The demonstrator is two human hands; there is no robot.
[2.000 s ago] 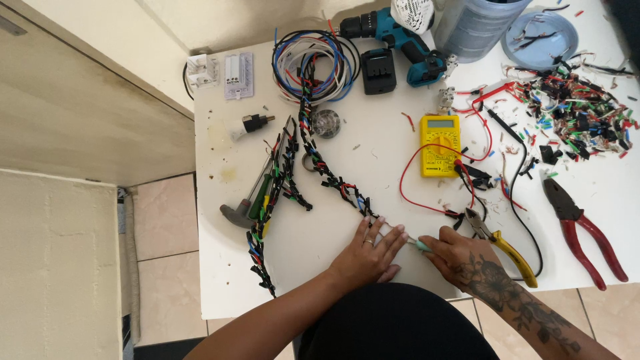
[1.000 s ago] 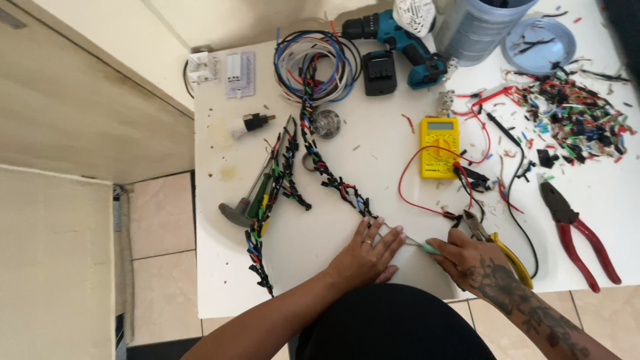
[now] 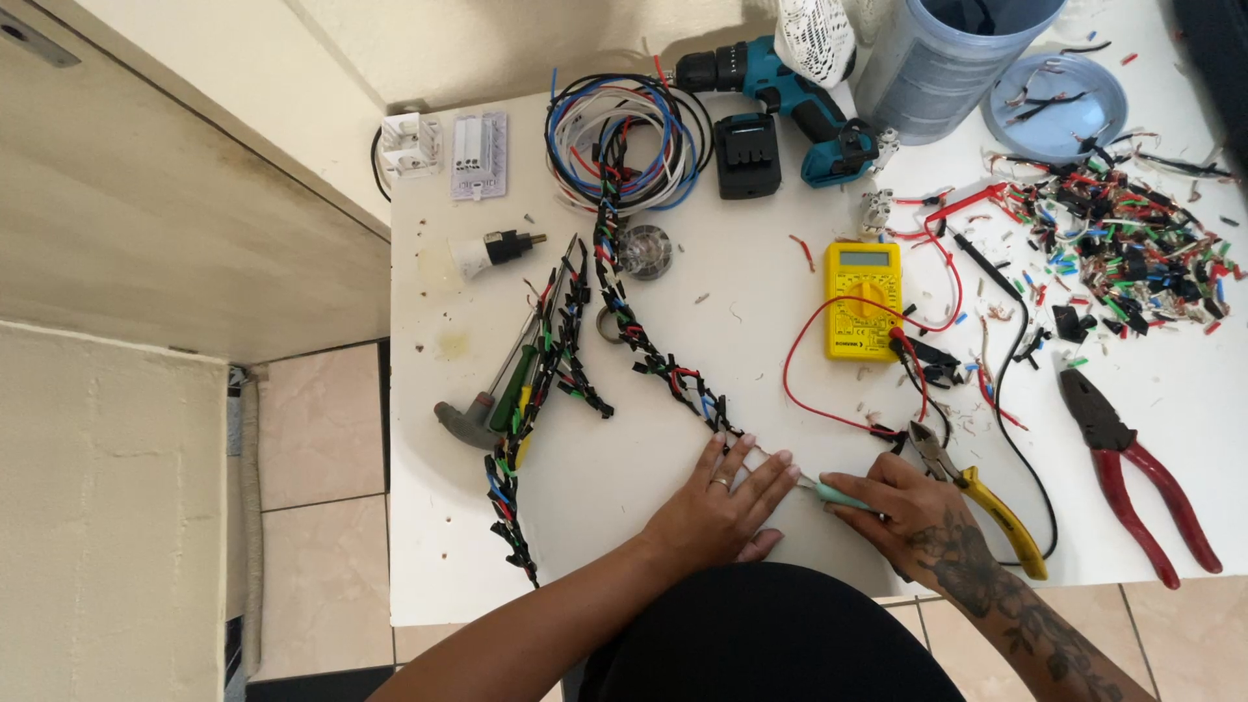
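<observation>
My left hand point(image 3: 720, 502) lies with spread fingers over the lower end of a wire bundle point(image 3: 665, 375) wrapped with bits of black tape, pressing on a pale wire or strand at its tip. My right hand point(image 3: 907, 512) grips a tool with a light green handle point(image 3: 840, 495); its thin tip points at my left fingertips, and whether it touches the wire cannot be told. The bundle runs up to coiled wires point(image 3: 629, 146). Left of it lies a second taped bundle point(image 3: 531, 409). Diagonal cutters with yellow grips point(image 3: 1002, 522) lie beside my right hand.
A yellow multimeter point(image 3: 864, 302) with leads lies beyond my right hand. Red-handled combination pliers point(image 3: 1136, 478) and a heap of wire scraps point(image 3: 1131, 244) are at right. A cordless drill point(image 3: 799, 102), its battery point(image 3: 748, 156) and a plastic tub point(image 3: 946, 68) stand behind. Screwdrivers lie under the second bundle.
</observation>
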